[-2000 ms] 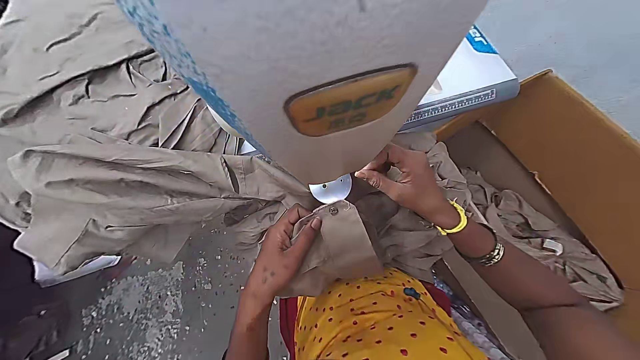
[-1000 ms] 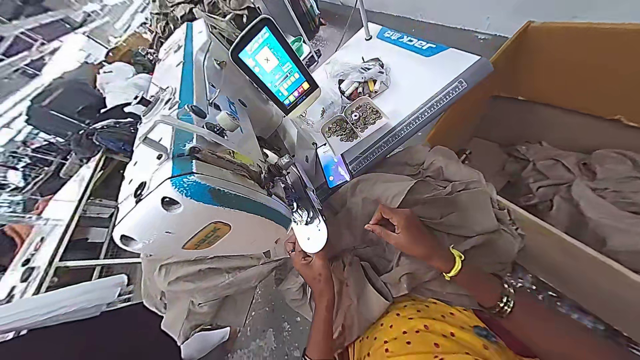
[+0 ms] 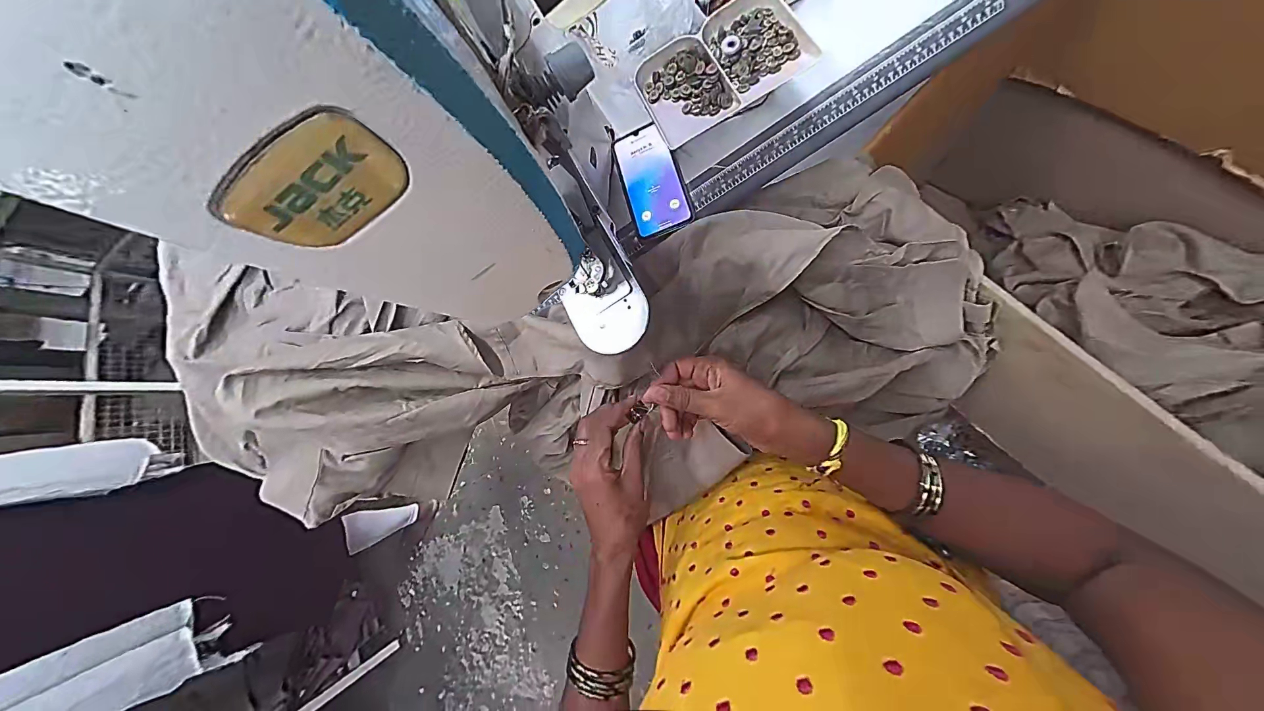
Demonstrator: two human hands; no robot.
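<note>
My left hand (image 3: 614, 464) grips the edge of a beige garment (image 3: 395, 385), with a small dark button (image 3: 639, 410) at its fingertips. Thumb and fingers of my right hand (image 3: 699, 395) are pinched together at the button, apparently on a fine thread. Both hands are just below the rounded white arm tip (image 3: 610, 321) of a Jack sewing machine (image 3: 434, 168). The garment drapes to both sides of that tip.
A lit phone (image 3: 652, 183) lies beside the machine, near two trays of buttons (image 3: 688, 84) on a table with a ruler edge (image 3: 849, 104). At right stands a cardboard box (image 3: 1116, 405) holding more beige cloth (image 3: 1145, 286). Dark and white cloths (image 3: 148, 553) lie at lower left.
The view has shifted a lot. My hands were apart one second ago, the right one over the cloth; now they meet at the button below the machine's arm tip.
</note>
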